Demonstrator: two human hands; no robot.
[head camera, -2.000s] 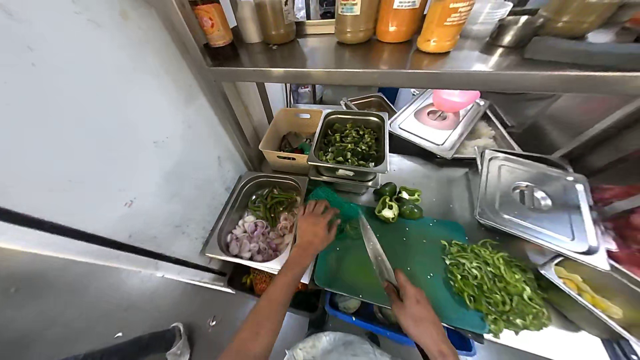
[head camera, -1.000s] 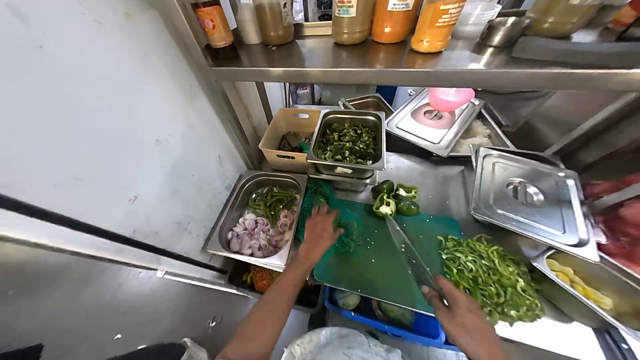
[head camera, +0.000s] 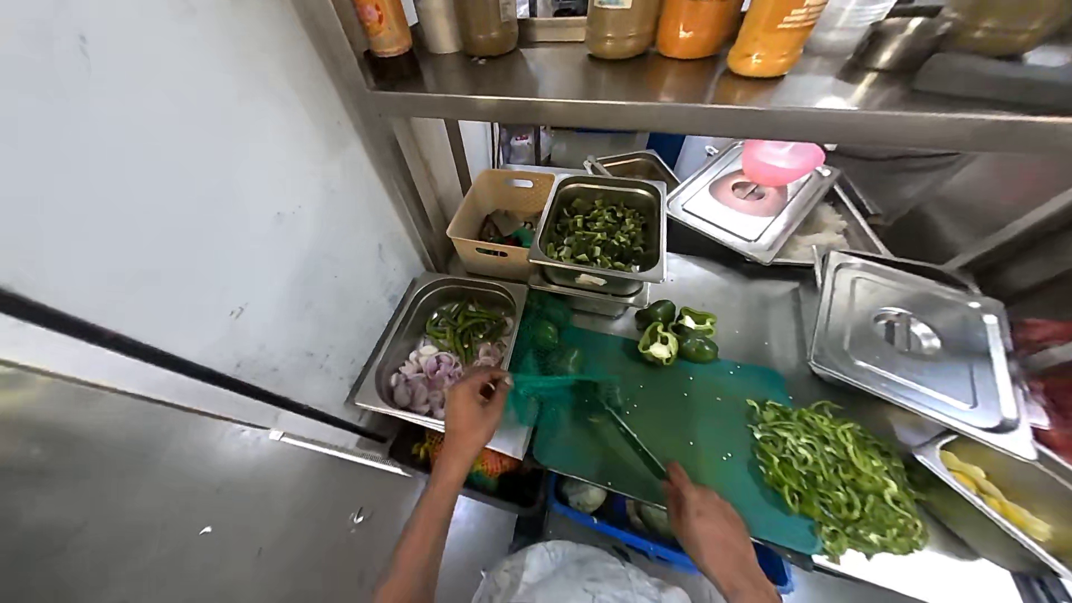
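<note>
Pinched in my left hand (head camera: 479, 406) is the edge of a green mesh bag (head camera: 548, 368), stretched toward the cutting board, with dark green peppers inside it. My right hand (head camera: 708, 523) grips a kitchen knife (head camera: 634, 440), its blade pointing away over the green cutting board (head camera: 670, 419) and its tip at the mesh. Cut green bell peppers (head camera: 677, 332) lie at the board's far edge. Sliced green pepper strips (head camera: 837, 477) are heaped at the right. Left of the board, a steel pan (head camera: 402, 335) holds sliced onions (head camera: 427, 377) and green chillies (head camera: 465, 329).
Behind the board stand a steel container of chopped green pepper (head camera: 599, 234) and a beige plastic basket (head camera: 502, 188). Lidded pans (head camera: 913, 335) sit at the right. A steel shelf (head camera: 670, 113) with bottles crosses above. A blue crate (head camera: 662, 553) is below the board.
My left hand has drawn back toward the onion pan, pulling the mesh edge out taut. The knife tip has moved from beside the cut peppers to the mesh.
</note>
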